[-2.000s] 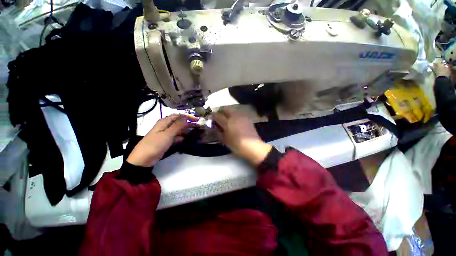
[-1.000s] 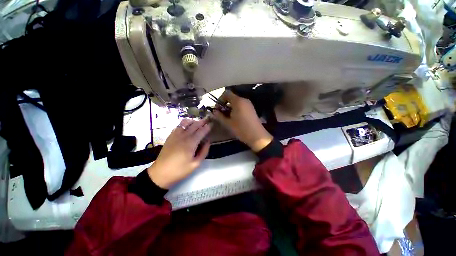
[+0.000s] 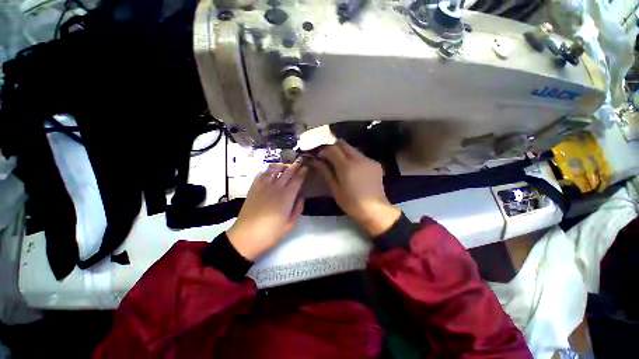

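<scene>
My left hand and my right hand meet at the fingertips, just right of and in front of the presser foot of the cream sewing machine. A small dark bit shows between the fingertips; what it is and which hand grips it cannot be told. No snips can be made out. A long black fabric strip runs along the bed, passes behind my hands and shows again at the left. The needle point is not clear.
A large black garment pile with a long white piece lies left of the needle. A parts tray is set in the bed's right end. A yellow packet and hanging white fabric are at the right.
Both hands were at the needle two seconds ago. One second ago dark pointed snips showed in my right hand; they are not visible now. The camera view has also shifted.
</scene>
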